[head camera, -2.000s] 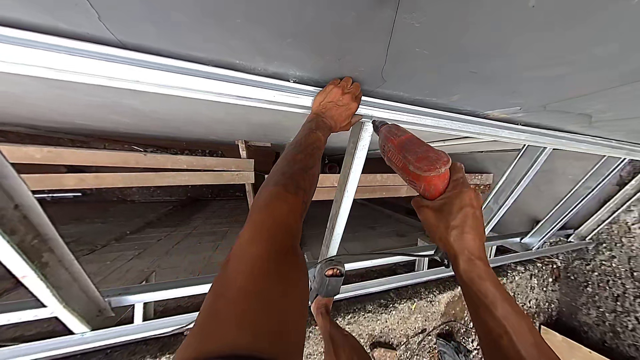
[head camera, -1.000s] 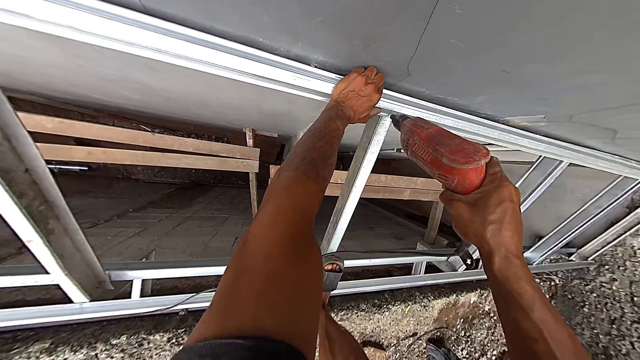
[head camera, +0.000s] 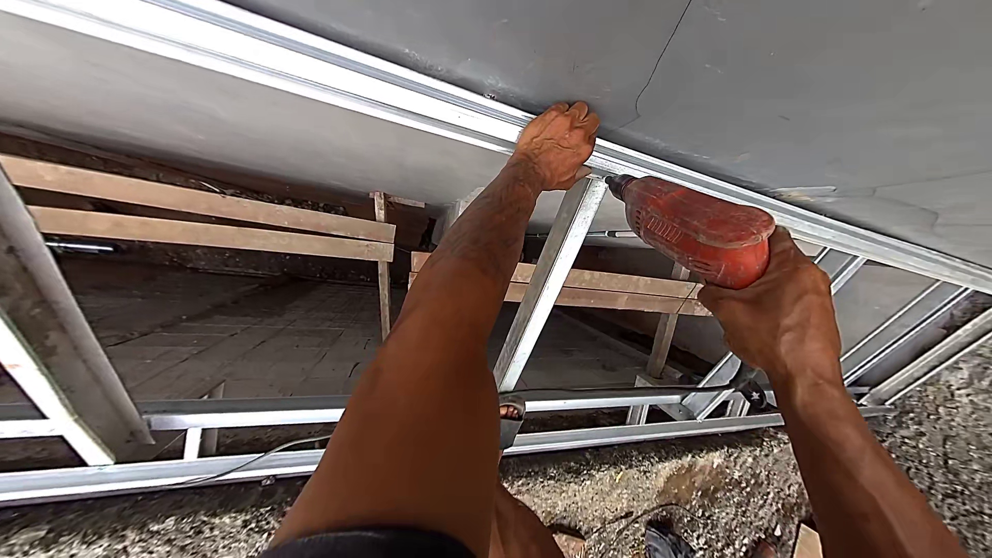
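Note:
My right hand grips a red power drill by its rear handle. The drill's black chuck points left at the upper end of a metal stud, where the stud meets a long galvanized metal channel. Whether the tip touches the metal cannot be told. My left hand is wrapped over the channel just left of that joint, with its fingers on the far edge against a grey panel. The thumb lies close to the stud's end.
Wooden boards run behind the frame at left, and more boards at centre. Lower metal rails cross below, with a cable lying over them. A sandalled foot is by the rails. Gravel ground lies at the bottom.
Both hands keep the same places at the joint, with the left on the channel and the right on the drill. The view has shifted somewhat.

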